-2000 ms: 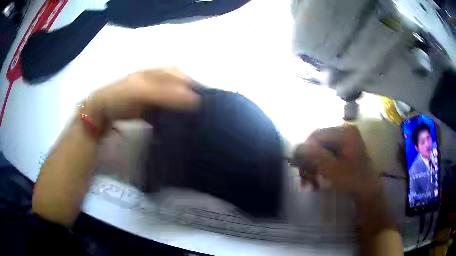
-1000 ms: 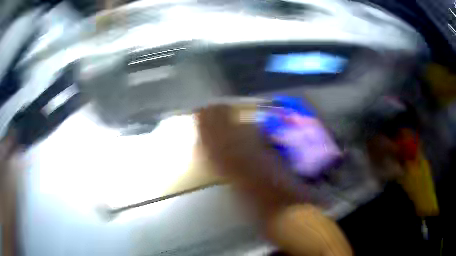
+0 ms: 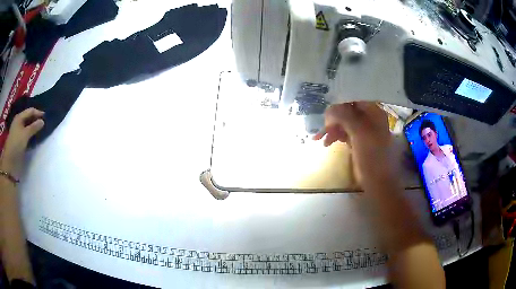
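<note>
Black fabric panels (image 3: 141, 53) lie in an overlapping chain at the upper left, one with a white label (image 3: 168, 42) on it. My left hand (image 3: 27, 127) is at the far left, on the near end of the chain; whether its fingers grip the fabric cannot be told. My right hand (image 3: 353, 121) is just right of the needle area of the sewing machine head (image 3: 362, 51), fingers bent and pointing left. What its fingertips hold, if anything, cannot be told. The needle area is washed out by bright light.
A smartphone (image 3: 438, 169) with a lit video screen lies to the right, a cable at its lower end. The bed plate (image 3: 271, 163) has a brownish piece (image 3: 214, 185) at its corner. Yellow packets (image 3: 394, 115) lie behind my right wrist. A printed ruler scale (image 3: 215, 262) runs along the front edge.
The black piece that was between my hands is no longer there. My left hand has moved to the panels at far left; my right hand is by the needle area. The camera view has shifted.
</note>
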